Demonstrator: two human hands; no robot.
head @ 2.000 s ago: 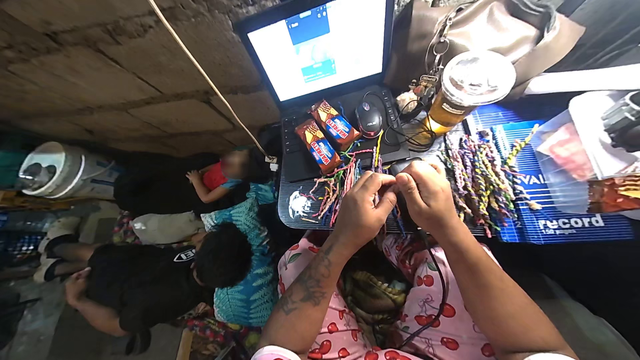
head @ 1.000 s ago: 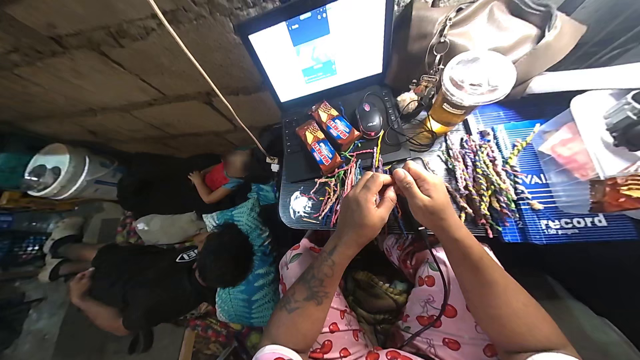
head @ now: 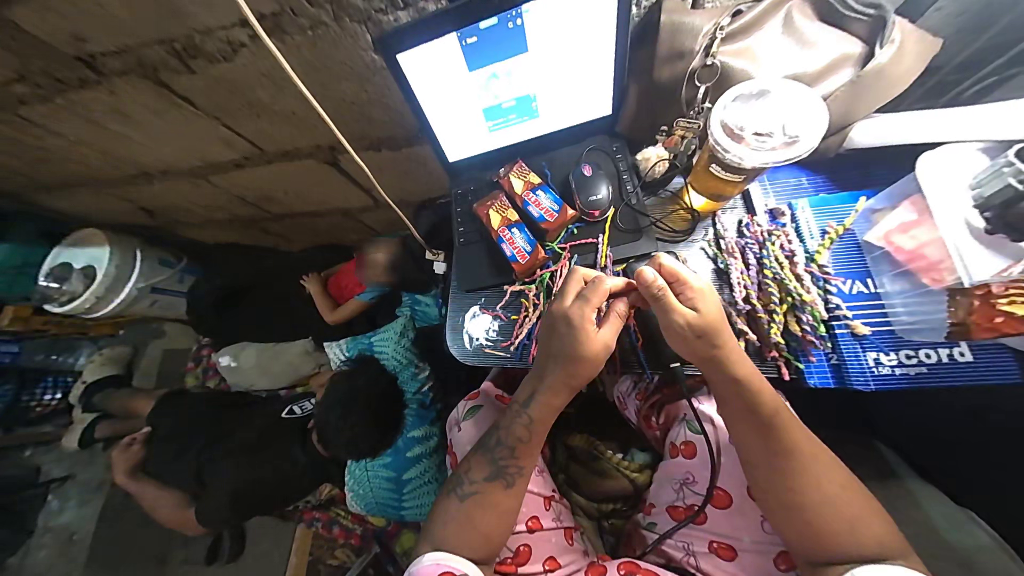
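Note:
My left hand (head: pixel 582 324) and my right hand (head: pixel 680 308) meet at the front edge of the small table, fingertips pinched together on thin colored yarn strands (head: pixel 606 240). The strands run from near the mouse down between my hands, and some hang below them. Left of my left hand lies a tangle of loose multicolored yarn (head: pixel 532 312). To the right of my right hand is a pile of braided yarn cords (head: pixel 772 288), partly on a blue record book (head: pixel 920 352). The exact finger grip is partly hidden.
A laptop (head: pixel 512 80) stands behind my hands, with two wafer packs (head: pixel 512 232) and a black mouse (head: pixel 591 190) on it. A lidded cup of amber drink (head: pixel 732 152) stands right. A black cable crosses my lap. Two people lie on the left, one in black (head: pixel 232 456).

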